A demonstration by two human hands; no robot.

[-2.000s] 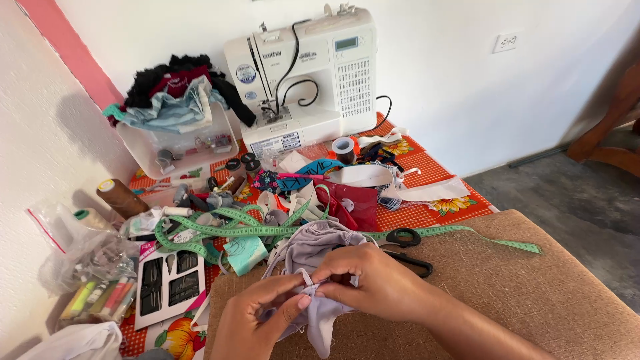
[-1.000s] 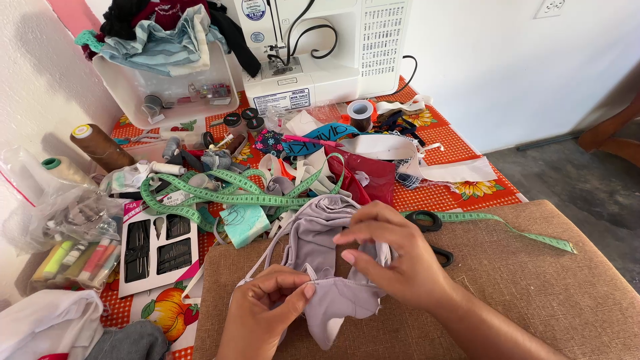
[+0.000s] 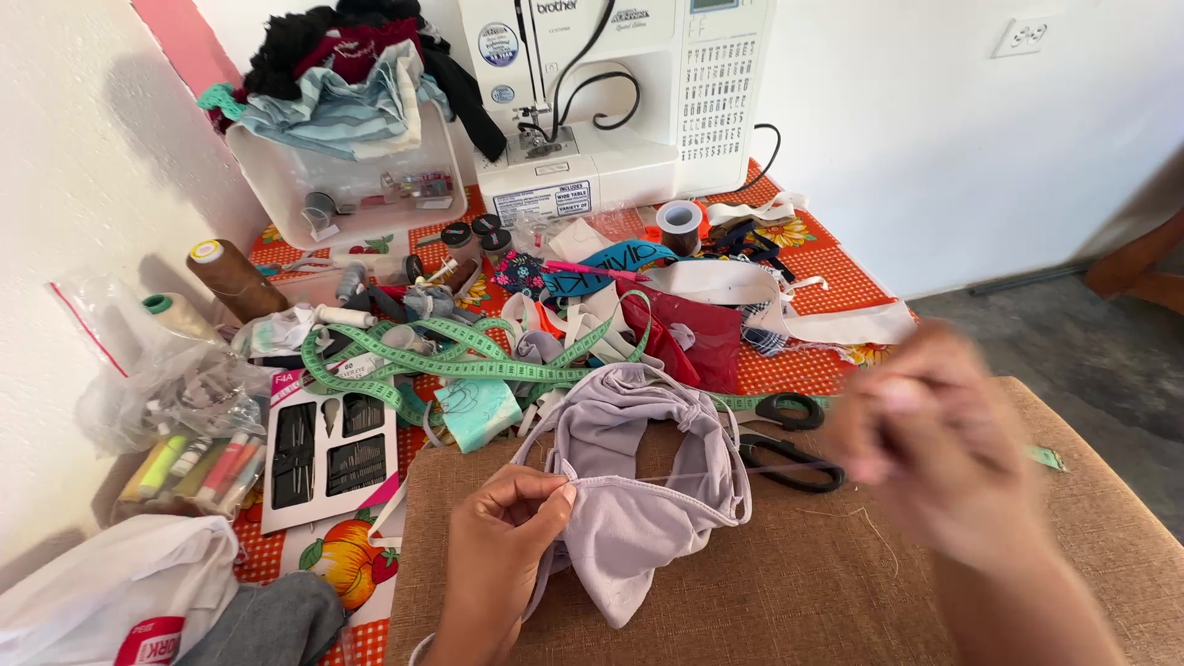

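A lilac fabric garment with thin straps [image 3: 638,518] lies on a brown cloth-covered board [image 3: 786,592]. My left hand [image 3: 518,527] pinches its edge between thumb and forefinger at the garment's left side. A fine thread runs taut from that spot to my right hand [image 3: 925,435], which is raised at the right and blurred by motion. The right fingers look closed on the thread; whether a needle is among them cannot be told. Black-handled scissors [image 3: 794,462] lie just right of the garment, their blades partly under it.
A white sewing machine [image 3: 620,176] stands at the back beside a plastic bin of cloth [image 3: 347,203]. A green tape measure [image 3: 481,365], fabric scraps, thread spools [image 3: 236,280], a needle set [image 3: 333,453] and a bag of markers [image 3: 194,472] crowd the left and middle. Loose thread lies right of the garment.
My right hand has moved away from the garment to the right, with thread stretched between. My left hand still pinches the fabric. The view has shifted.
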